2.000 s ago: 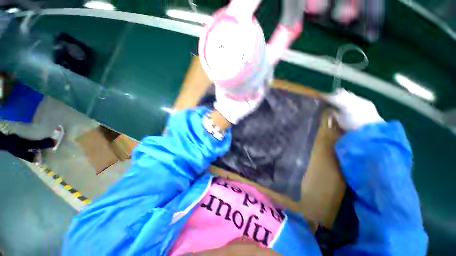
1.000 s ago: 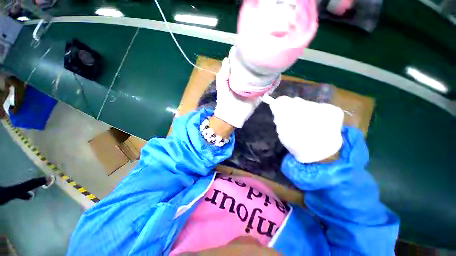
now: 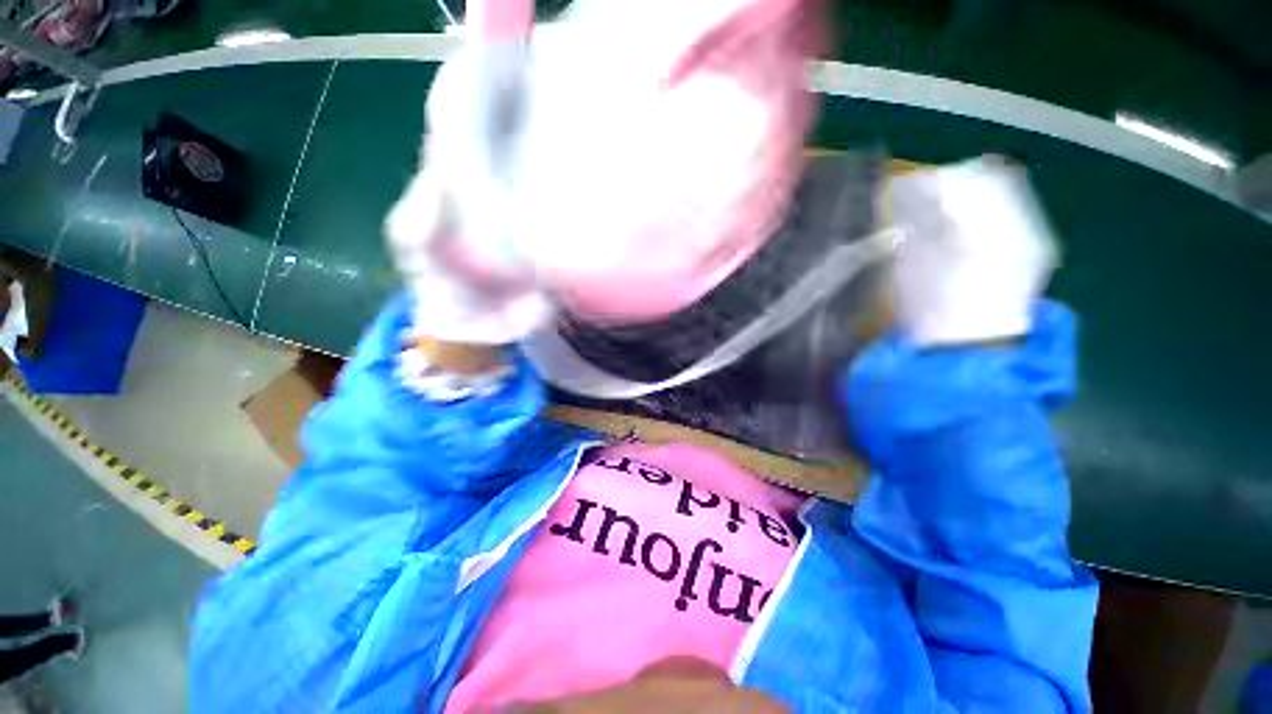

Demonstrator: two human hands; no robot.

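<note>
The pink and white headphones are held up close to the camera at the top middle, blurred and cut off by the top edge. My left hand, in a white glove, grips them at their left side. My right hand, also in a white glove, is to the right, closed on the white cable, which sags in a blurred curve from near my left hand. The dark protective bag lies below on the cardboard pad. The plug cannot be made out.
A black object with a round mark sits on the green bench at the left, with a thin dark cord. A pale rail crosses behind. A carton stands on the floor at lower left. Part of a person's limb shows at bottom left.
The headphones and my left hand have moved left and nearer the camera. My right hand has moved from beside the earcup to the right, and the cable now stretches between my hands.
</note>
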